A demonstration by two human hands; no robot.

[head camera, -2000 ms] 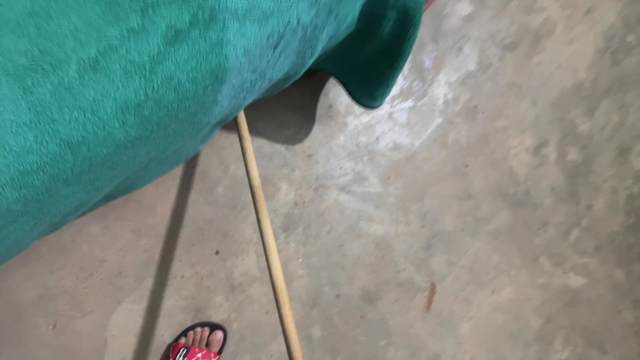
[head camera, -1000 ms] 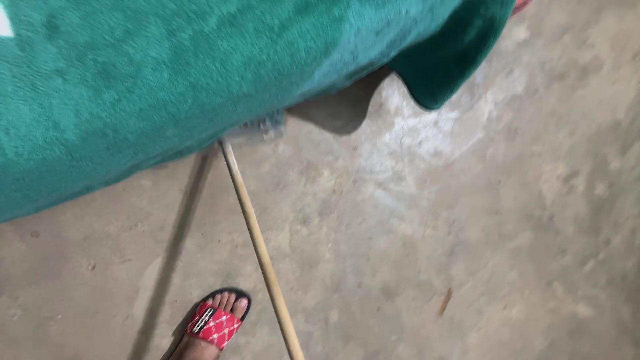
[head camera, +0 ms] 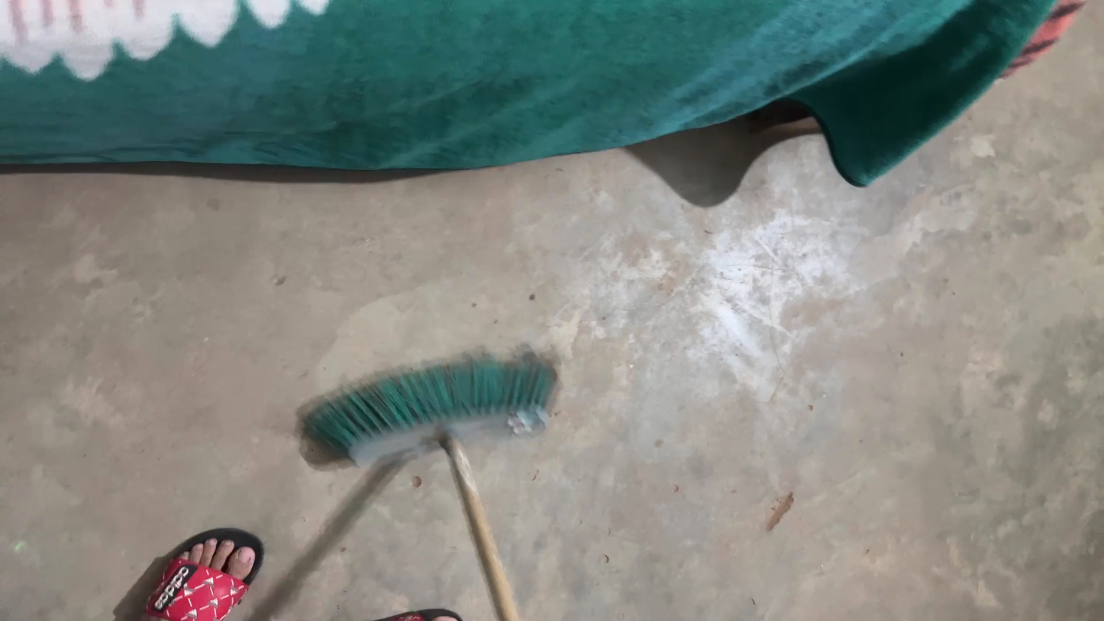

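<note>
A broom with green bristles (head camera: 435,392) and a pale head lies against the concrete floor, slightly blurred. Its wooden handle (head camera: 483,535) runs down out of the bottom edge of the view. Neither my left hand nor my right hand shows in the frame, so any grip on the handle is hidden. Above the broom hangs a green plush blanket (head camera: 483,86) with a white scalloped pattern at its upper left.
My foot in a red and black slide sandal (head camera: 203,586) stands at the lower left, with part of another (head camera: 420,616) at the bottom edge. A brown scrap (head camera: 780,511) and small specks lie on the concrete floor (head camera: 906,362), which has a whitish patch.
The broom head has come out from beneath the blanket's edge, toward my feet. Two seconds ago only its handle showed; one second ago part of the head showed at the edge.
</note>
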